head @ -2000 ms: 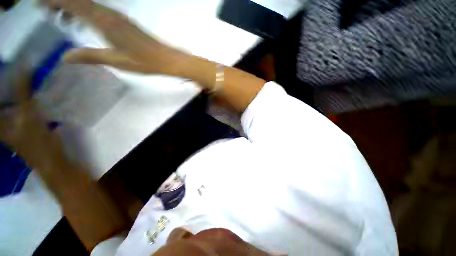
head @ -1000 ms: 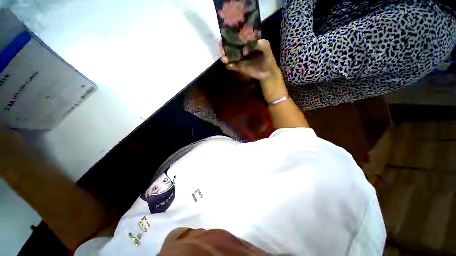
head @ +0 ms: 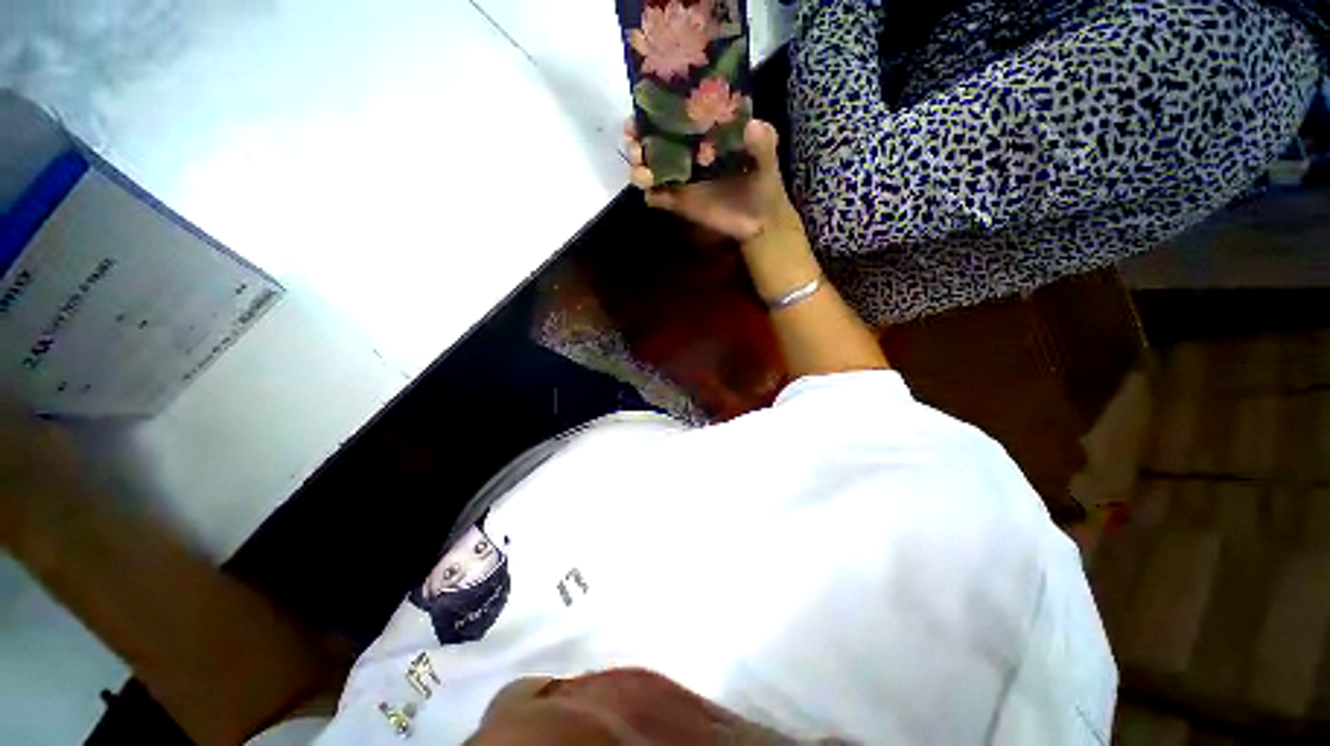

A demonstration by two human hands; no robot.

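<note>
My right hand (head: 715, 190) holds a dark phone (head: 691, 91) from below by its lower end. The phone's back shows pink flowers and green leaves. Its top is cut off by the upper edge. My left forearm (head: 161, 598) is blurred and runs out at the left edge; the left hand is not visible there. A large carton (head: 139, 306), with a white printed panel and a blue band, lies on the white table at the left, partly cut off.
The white table (head: 365, 190) has its dark front edge running diagonally before me. A person in leopard-print clothing (head: 1021, 161) sits close at the right. Below are a red object (head: 715, 350), seemingly a stool, and a brown cardboard box (head: 992, 379).
About two seconds ago both hands were over the carton and the phone lay on the table. Since then my right hand has taken hold of the phone; my left hand has left the picture.
</note>
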